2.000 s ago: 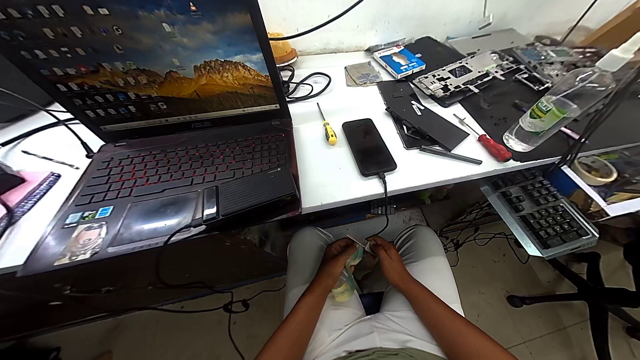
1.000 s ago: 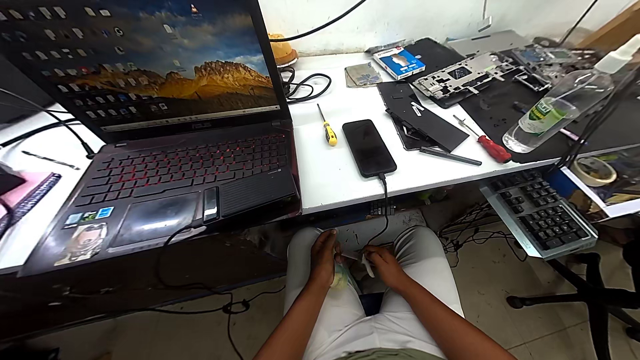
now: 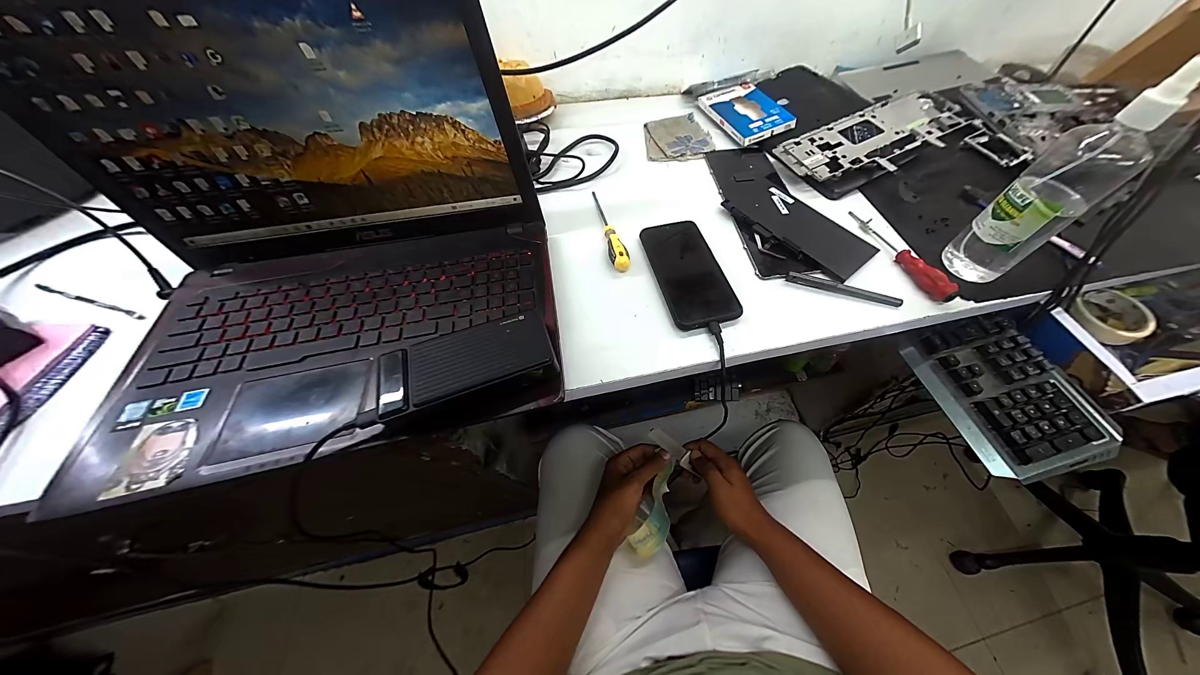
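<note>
Both hands are over the lap, below the table's front edge. My left hand [image 3: 626, 489] holds a thin, partly clear plastic wrapper [image 3: 649, 530] with yellow and green print, which hangs down from the fingers. A small pale strip [image 3: 669, 444] stands up between the two hands. My right hand [image 3: 727, 483] is close beside it, thumb and fingers pinched on the pale piece; its exact shape is partly hidden. Above the hands, a black smartphone [image 3: 691, 275] lies on the white table with a black cable [image 3: 722, 375] plugged into its lower end.
An open laptop [image 3: 347, 328] fills the left. Near the phone lie a yellow screwdriver [image 3: 614, 246], black flat parts [image 3: 806, 220] and a red-handled screwdriver [image 3: 923, 274]. A clear spray bottle [image 3: 1031, 206] leans at the right. A keyboard [image 3: 1022, 403] juts past the table edge; cables hang below.
The hands have drawn closer together than one second ago, with the left lower and farther right. The pale strip now stands up between them. Things on the table have not moved.
</note>
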